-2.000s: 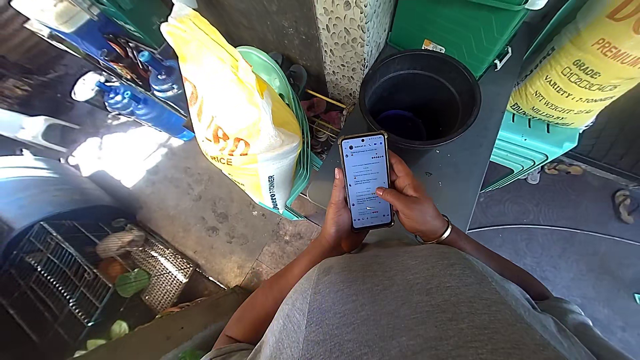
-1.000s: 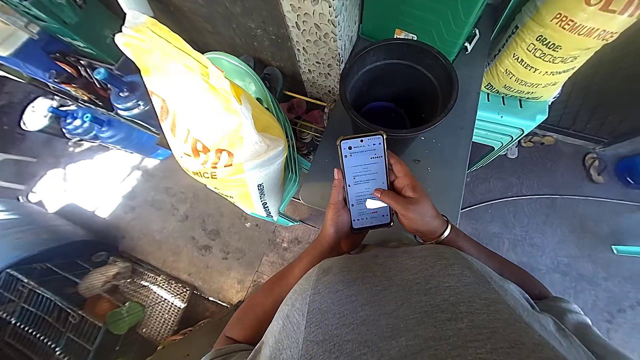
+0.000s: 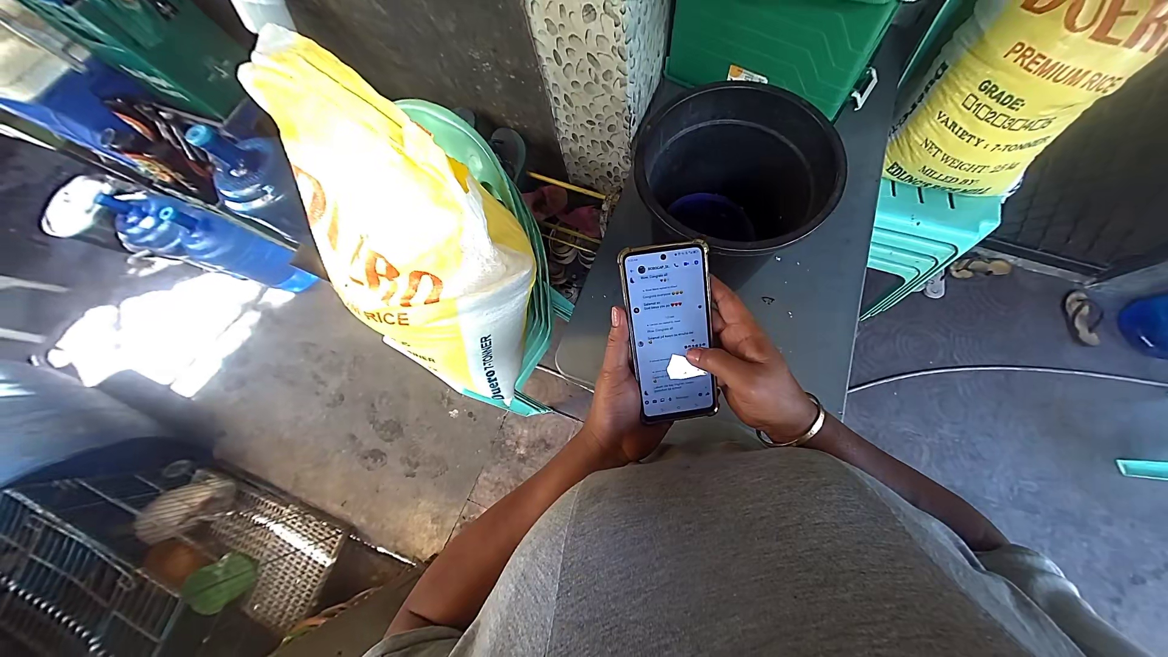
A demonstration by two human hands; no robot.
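A smartphone [image 3: 668, 319] in a bumper case, its screen lit with a chat of text bubbles, is held upright in front of my chest. My left hand [image 3: 622, 397] grips its left side and lower back, the thumb along the edge. Around the right side is my right hand [image 3: 750, 365], its thumb over the lower screen beside a white patch. That wrist wears a metal bangle [image 3: 803, 429]. Just beyond the phone, a black plastic bucket [image 3: 826, 201] stands on a grey table [image 3: 803, 319], with something blue at its bottom.
A rice sack [image 3: 401, 219] rests on green plastic chairs [image 3: 538, 310] at left; another rice sack [image 3: 995, 109] is on green chairs at right. A green storage box [image 3: 776, 41] sits behind the bucket. Blue water bottles [image 3: 219, 242], a wire cage [image 3: 82, 566] and slippers [image 3: 1082, 317] are around.
Both hands keep hold of the phone. Messages on the screen have changed, and a white patch has appeared near my right thumb since the earliest frame. The view has shifted somewhat.
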